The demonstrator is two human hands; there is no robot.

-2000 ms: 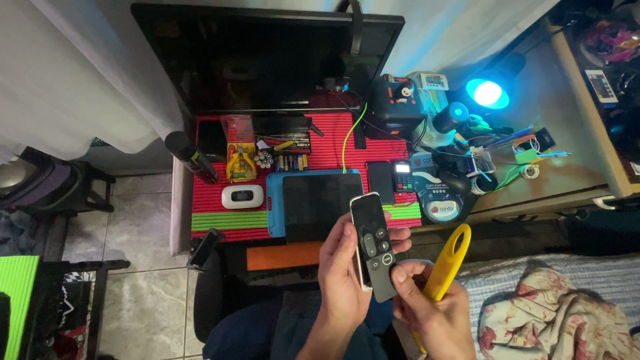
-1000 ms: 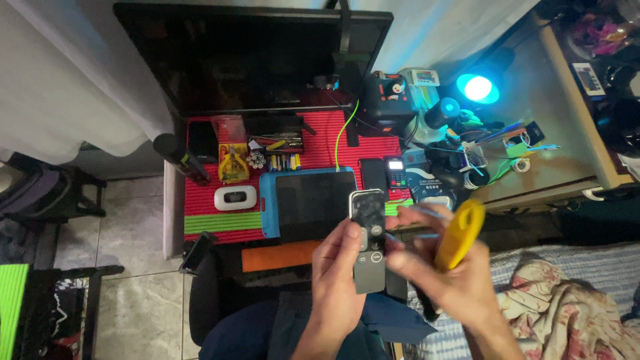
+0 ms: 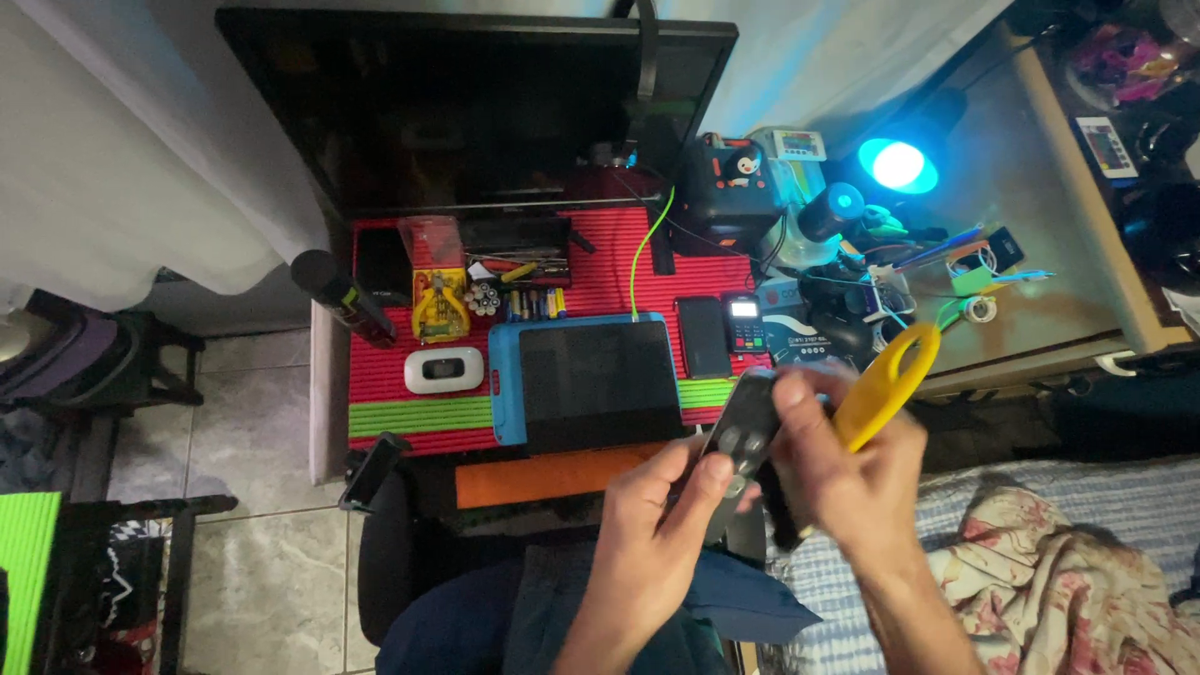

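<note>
My left hand [image 3: 661,534] holds a dark remote control [image 3: 747,427] with round buttons, tilted above the person's lap. My right hand [image 3: 844,459] has its thumb and fingers at the remote's upper end and also holds a brush-like tool with a looped yellow handle [image 3: 886,389], which sticks up from the palm. The tool's far end is mostly hidden below the hand. Behind the remote, a tablet in a blue case [image 3: 595,380] lies on the red ribbed mat [image 3: 600,253], with a green cable at its top edge. A card payment terminal [image 3: 745,323] and a black phone [image 3: 703,336] lie beside it.
A large monitor [image 3: 478,108] stands at the back. Yellow pliers [image 3: 441,309], batteries [image 3: 536,303], a white oval device [image 3: 443,370] and a black spray can [image 3: 342,298] are at the left. A lit blue lamp [image 3: 897,165] is at the right, above a patterned cloth [image 3: 1050,572].
The remote has gone from nearly upright to a slant, its top towards the right. My right hand has moved up to that upper end, still with the yellow-handled tool.
</note>
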